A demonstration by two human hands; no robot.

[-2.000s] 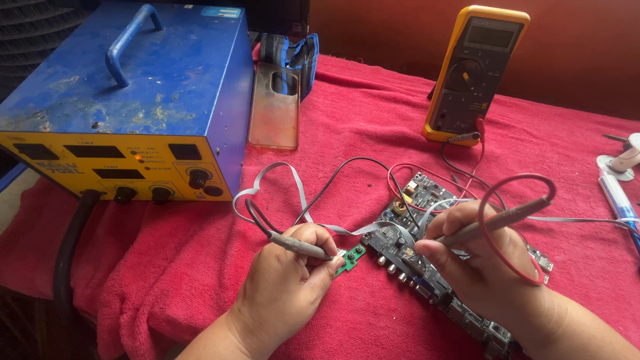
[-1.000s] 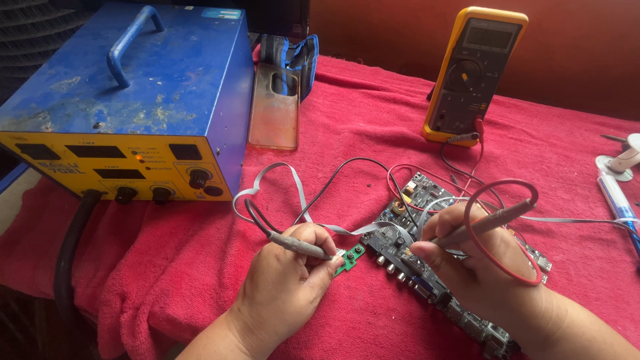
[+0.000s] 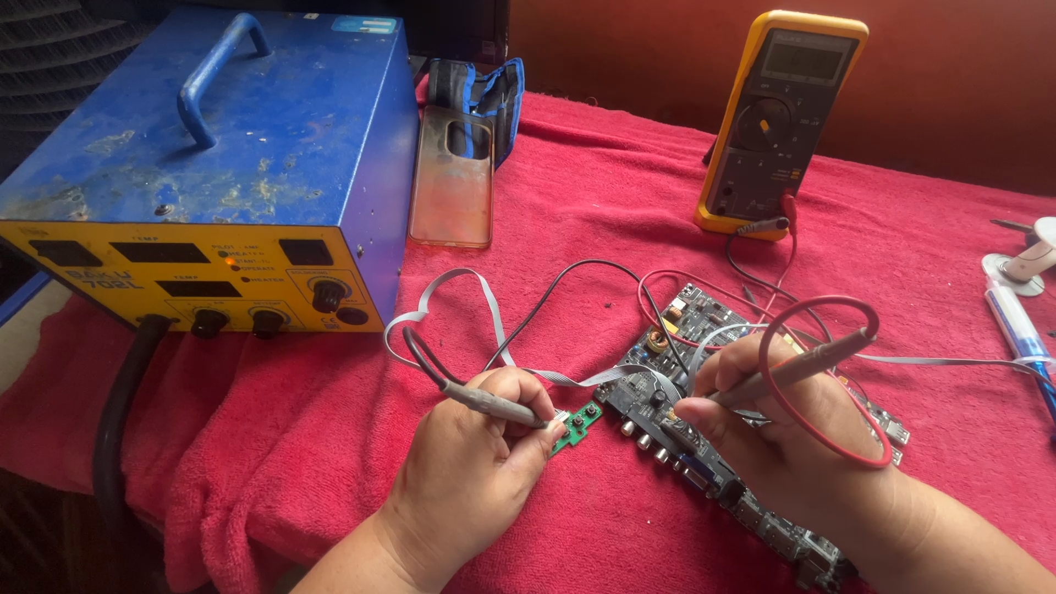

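Note:
My left hand [image 3: 483,466] grips a grey multimeter probe [image 3: 495,406] with a black lead, its tip end hidden by my fingers at a small green circuit board [image 3: 580,422]. Over the larger dark circuit board [image 3: 631,392], my right hand [image 3: 767,412] holds another grey probe [image 3: 792,369] with a looped red lead. Its tip is hidden near the board's connectors. A grey ribbon cable [image 3: 594,379] runs to the large board. Behind the boards stands a yellow-framed digital multimeter [image 3: 767,124], with black and red leads plugged in at its base.
A blue and yellow soldering rework station [image 3: 272,181] stands at left, its thick black hose hanging down. Beside it lie a clear phone case [image 3: 452,198] and a black and blue pouch [image 3: 503,103]. A spool [image 3: 1023,264] and a blue-white syringe-like tube [image 3: 1015,322] are at right.
My right hand and its probe have shifted slightly, and the red lead's loop hangs differently. My left hand stays at the green board.

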